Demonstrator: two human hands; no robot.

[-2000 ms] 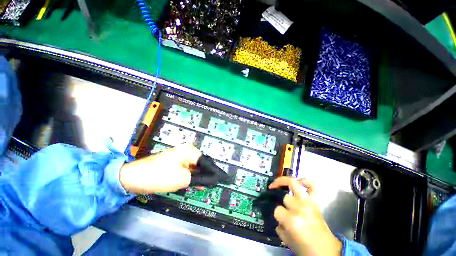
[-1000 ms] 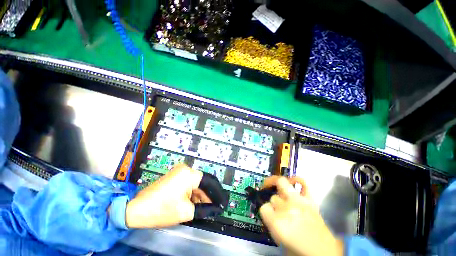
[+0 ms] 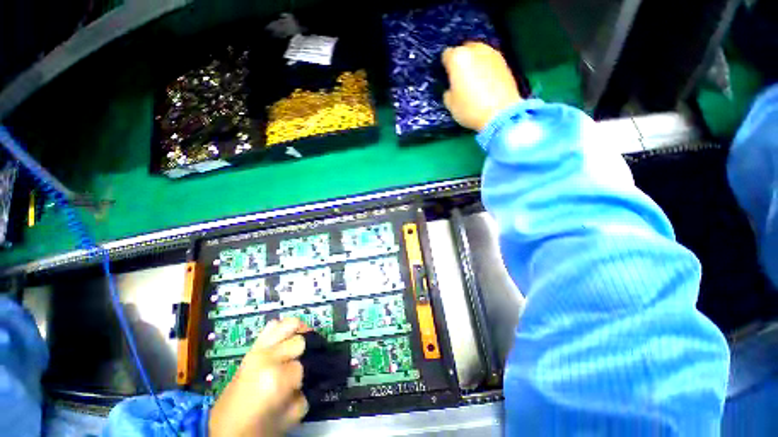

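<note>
The black board carrier (image 3: 439,375) with orange side strips lies on the conveyor and holds rows of small green circuit boards (image 3: 375,317). My left hand (image 3: 269,375) is over the lower middle of the carrier, with black finger covers; whether its fingertips hold anything cannot be told. My right hand (image 3: 479,85) reaches into the tray of blue components (image 3: 418,72) at the upper right; its fingertips are hidden among the parts and behind the hand.
Yellow components (image 3: 320,111) with a white paper label (image 3: 310,49) above them, and dark shiny components (image 3: 205,111), lie in black trays on the green shelf (image 3: 341,171). The blue coiled cord (image 3: 60,201) hangs at left. Blue sleeves of people show at both edges.
My right hand has moved from the carrier up to the blue components. My left hand stays over the boards. The view has turned and shifted, so carrier and trays appear further left.
</note>
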